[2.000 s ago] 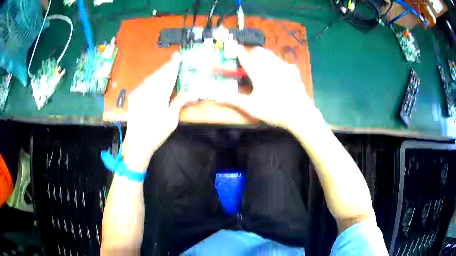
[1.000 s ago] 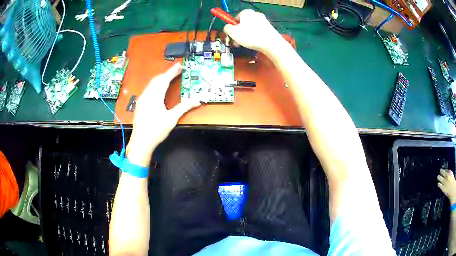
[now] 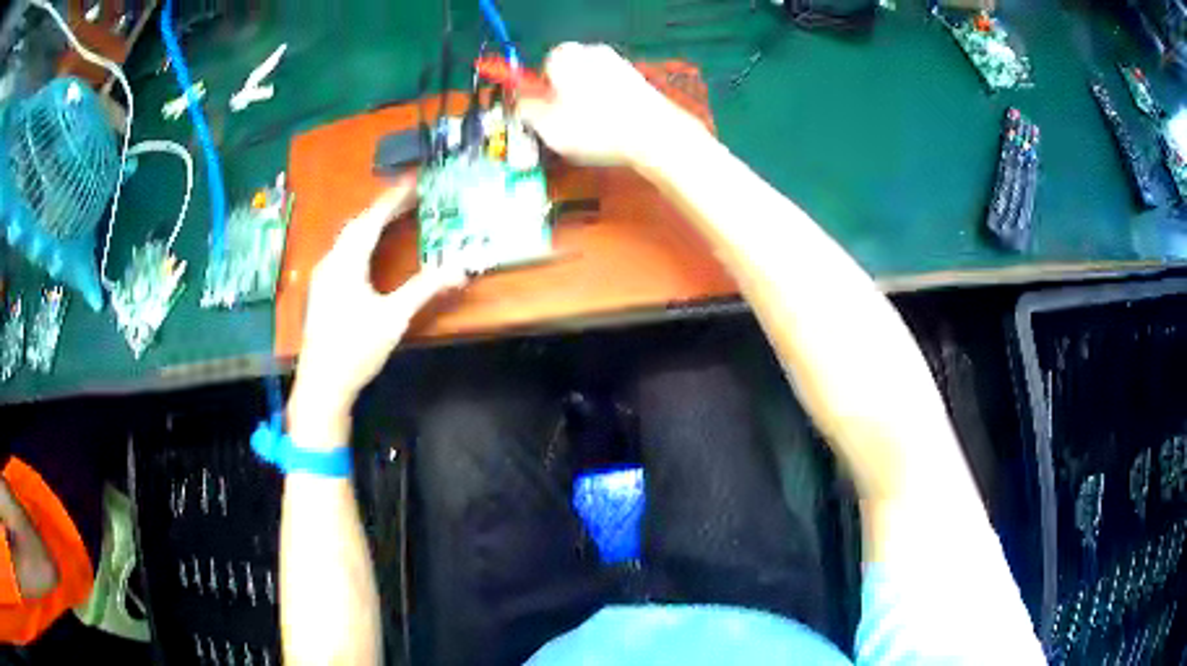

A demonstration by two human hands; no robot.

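A green-white circuit board (image 3: 484, 215) lies on the orange-brown mat (image 3: 625, 260), with leads at its back edge. My left hand (image 3: 358, 293) is at the board's left and front edge, thumb on its front left corner. My right hand (image 3: 592, 111) is at the back right corner of the board, by the connectors, and holds a red-handled tool (image 3: 510, 76). Its tip is hidden. A blue cable (image 3: 499, 26) and black leads rise behind the board. A short black part (image 3: 574, 208) sticks out from its right side. The picture is blurred.
More circuit boards (image 3: 247, 254) lie to the left by a blue fan (image 3: 59, 169). A remote control (image 3: 1014, 182) and another board (image 3: 989, 52) lie on the right of the green bench. Black slotted trays (image 3: 1126, 455) stand beside my legs. A person in orange (image 3: 46, 559) is at the lower left.
The view has shifted and tilted. My right hand, earlier over the board's right side, moved to the back connectors and now is lower and closer to them. My left hand stays at the board.
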